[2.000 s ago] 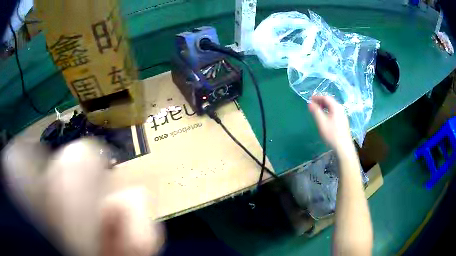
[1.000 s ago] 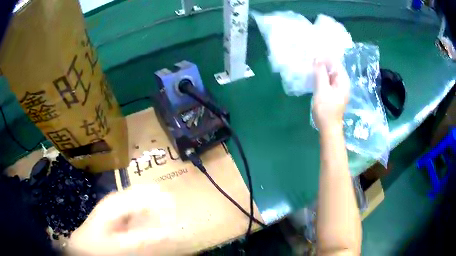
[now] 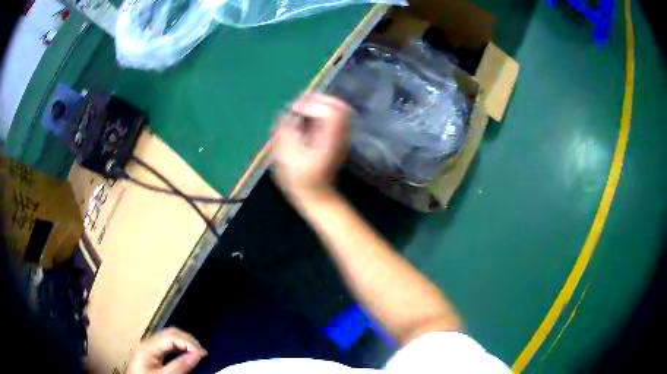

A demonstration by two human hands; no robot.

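Note:
My right hand [image 3: 311, 142] is blurred, its fingers curled, above the bench's front edge and beside the open lower carton [image 3: 501, 80]. I see nothing clear in it. The carton stands below bench level and holds a crumpled clear plastic bag [image 3: 431, 120] with greyish, dark contents that I cannot make out. My left hand [image 3: 168, 350] is low at the left, by the flattened cardboard's edge, with fingers loosely curled, a gap at the thumb, and nothing visible in it.
The soldering station [image 3: 110, 135] stands on the green bench [image 3: 219, 109], its black cables crossing the flattened cardboard [image 3: 146, 226]. Another clear bag [image 3: 164, 33] lies at the back. A printed upright carton [image 3: 44, 212] and dark small parts [image 3: 62, 307] are at left. A blue stool [image 3: 596, 18] shows top right.
The view has swung right and down. My right hand has left the whitish plastic it held above the bench and is now by the lower carton. My left hand is nearer the bench edge.

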